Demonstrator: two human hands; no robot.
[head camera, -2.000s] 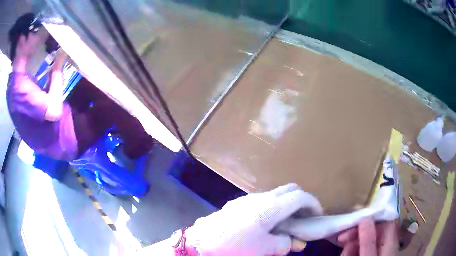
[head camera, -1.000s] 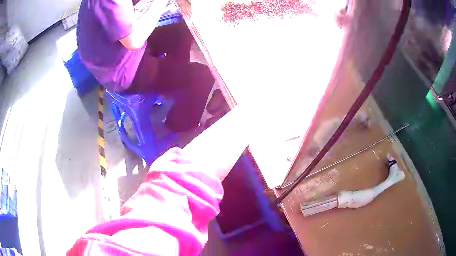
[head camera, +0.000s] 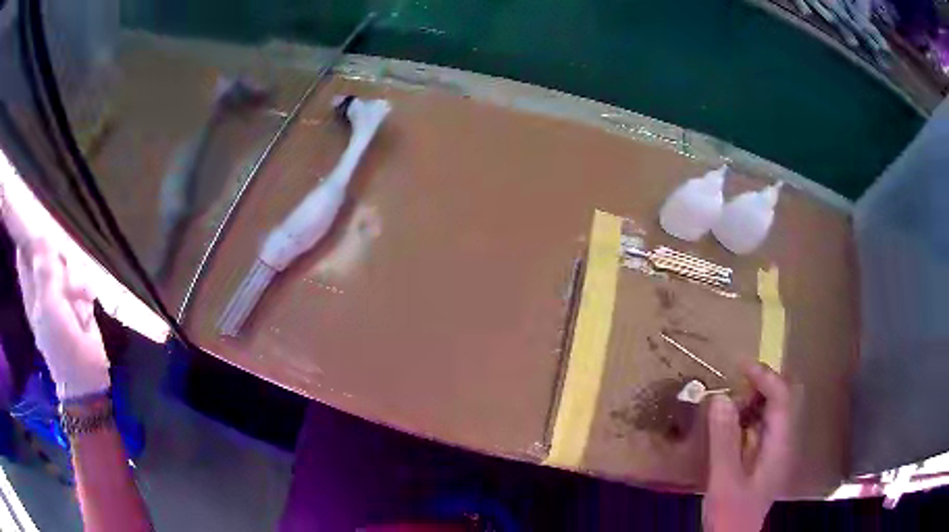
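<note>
A pale doll leg (head camera: 307, 220) lies on the brown bench cover, its strapped foot toward the conveyor and its ribbed end toward the near edge. My right hand (head camera: 751, 442) is at the lower right and pinches a thin swab stick, its tip at a small white cap (head camera: 690, 392). Another stick (head camera: 692, 354) lies just above the cap. My left hand (head camera: 65, 317), in a white glove, is far left beside the divider, over the bright table edge; whether it holds anything is unclear.
Two white squeeze bottles (head camera: 692, 205) stand above a bundle of swabs (head camera: 692, 267). Yellow tape strips (head camera: 589, 343) flank the stained area. Grey dividers bound the bench (head camera: 468, 281) on both sides. A green conveyor (head camera: 520, 68) runs behind.
The view has swung back right to the bottles and swabs. My right hand has come into view with a swab. My left hand shows at the left edge. The leg still lies on the bench.
</note>
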